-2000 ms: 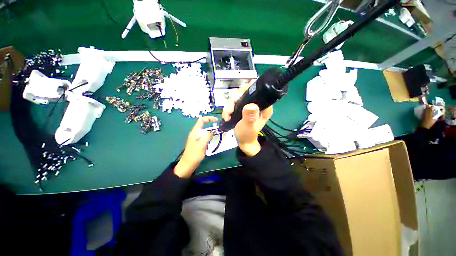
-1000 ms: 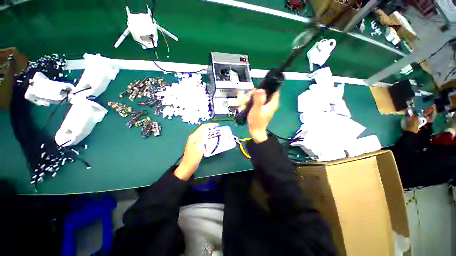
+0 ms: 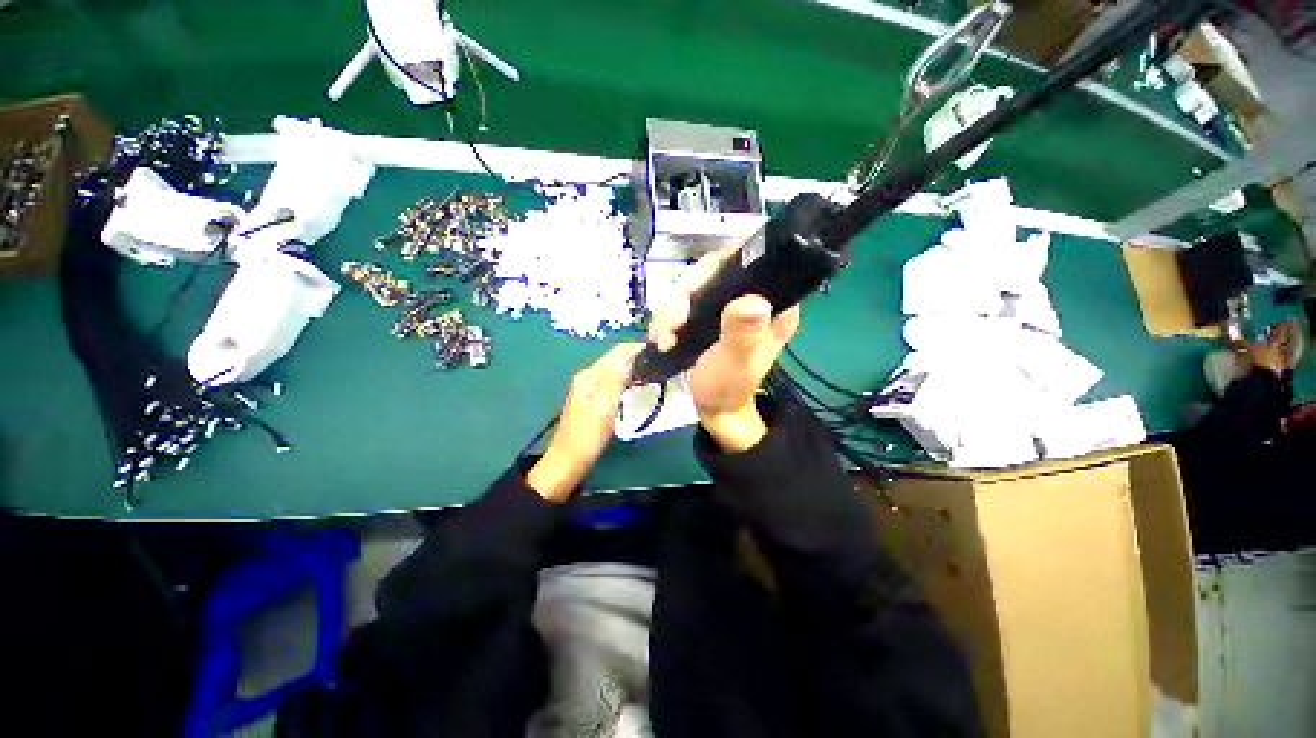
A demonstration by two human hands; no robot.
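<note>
My right hand (image 3: 739,353) is wrapped around the black electric screwdriver (image 3: 753,281), which is tilted with its tip down to the left. The tip meets a white plastic housing (image 3: 661,410) in front of me; the exact contact point is hidden. My left hand (image 3: 589,411) holds the housing at its left side, fingers close to the screwdriver tip. A black lead curves over the housing. Most of the housing is covered by my hands and the tool.
Behind are a screw feeder (image 3: 704,188), white small pieces (image 3: 566,260) and metal fittings (image 3: 440,231). White units with leads (image 3: 264,320) lie left, bare shells (image 3: 996,346) right. An open carton (image 3: 1068,577) stands at lower right. Another person's hand (image 3: 1270,350) shows far right.
A second ago the screwdriver was raised, blurred, off the housing; now my right hand has brought it down onto the housing by my left hand. The view has shifted slightly.
</note>
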